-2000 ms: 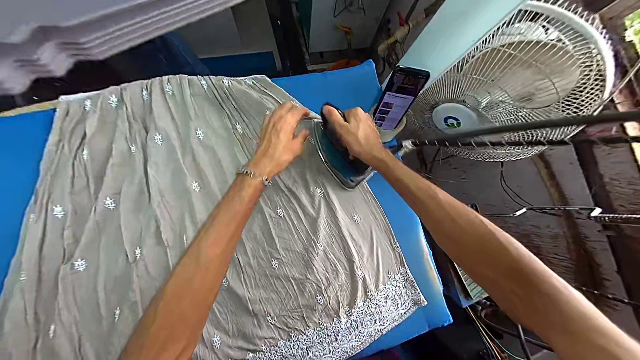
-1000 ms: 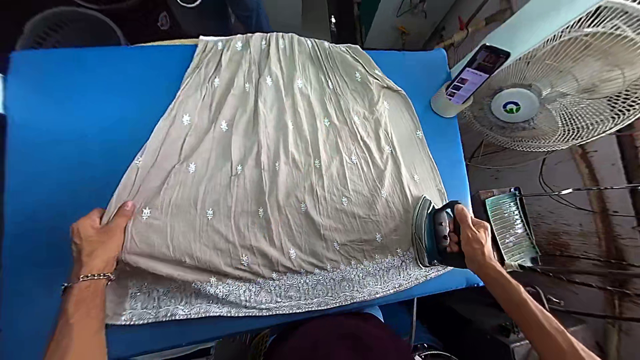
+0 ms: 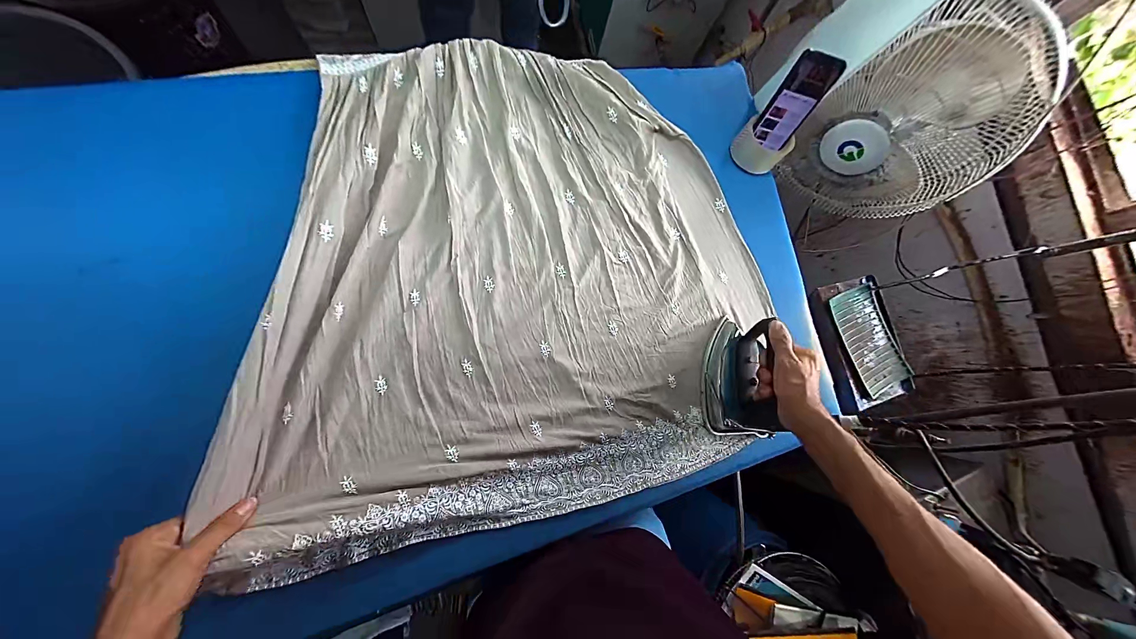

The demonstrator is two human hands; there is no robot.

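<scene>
A beige garment panel (image 3: 497,302) with white embroidered motifs and a dense patterned border lies spread on a blue padded table (image 3: 133,266), with creases running down it. My left hand (image 3: 164,564) grips its lower left corner between thumb and fingers. On the right, my right hand (image 3: 792,377) is closed round the handle of an electric iron (image 3: 732,382), whose soleplate rests on the fabric's lower right edge, over the end of the border.
A white pedestal fan (image 3: 923,106) stands beyond the far right corner. A phone (image 3: 799,99) leans on a round white holder (image 3: 759,153) at that corner. A metal grill rest (image 3: 870,342) sits right of the table. Cables (image 3: 976,426) run from the iron's side.
Both hands were near the far right of the cloth two seconds ago; now they are apart along its near edge. Since one second ago, the cloth's lower left corner has shifted slightly towards me with my left hand.
</scene>
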